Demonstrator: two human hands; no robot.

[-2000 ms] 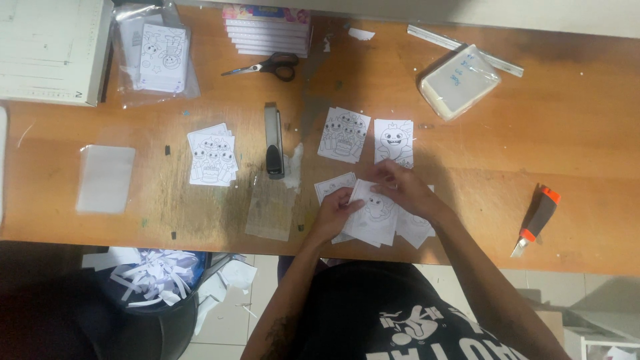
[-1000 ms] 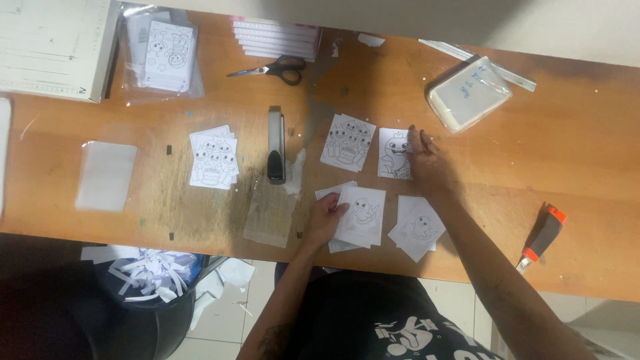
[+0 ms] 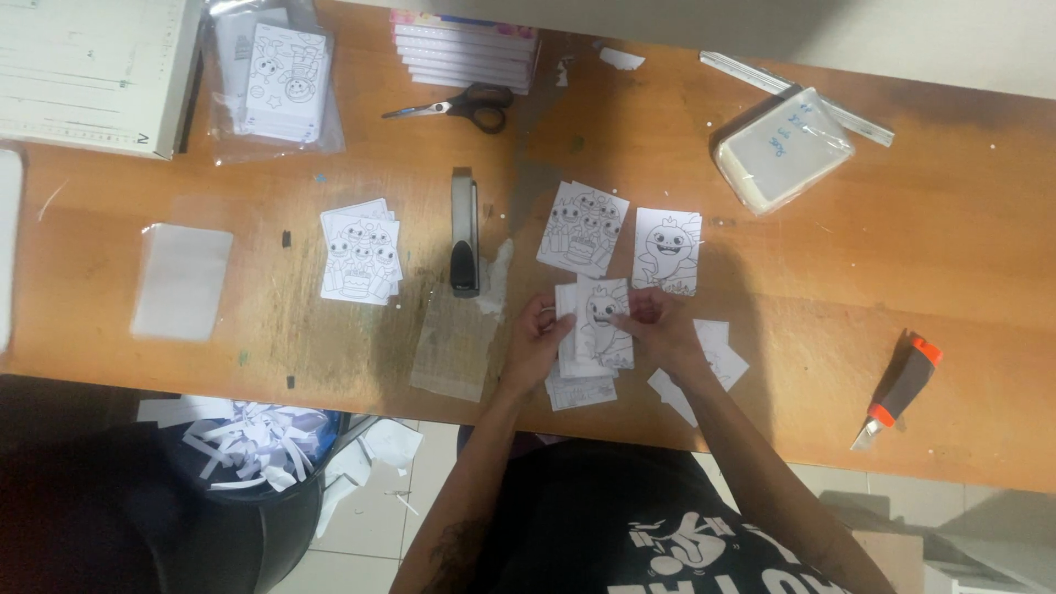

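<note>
My left hand (image 3: 538, 338) pinches a few printed paper cards by their left edge. A coloring card with a cartoon shark (image 3: 609, 322) is in my right hand (image 3: 662, 330), overlapping the cards in the left. Beneath them a paper pile (image 3: 582, 394) lies near the table's front edge. Just above my hands rest a pile of group-drawing cards (image 3: 582, 228) and a pile of shark cards (image 3: 667, 252). Fanned cards (image 3: 716, 355) are partly hidden by my right forearm. Further left is another card pile (image 3: 360, 260).
A stapler (image 3: 464, 235) and a clear plastic sleeve (image 3: 454, 342) lie left of my hands. Scissors (image 3: 462, 107), stacked booklets (image 3: 464, 49), a wrapped pack of sleeves (image 3: 784, 150) and a ruler (image 3: 850, 115) lie farther back. A utility knife (image 3: 898, 388) is at the right; a bin of paper scraps (image 3: 256, 441) stands below.
My right hand has come back from the shark-card pile toward my left hand and now holds a shark card against the cards there.
</note>
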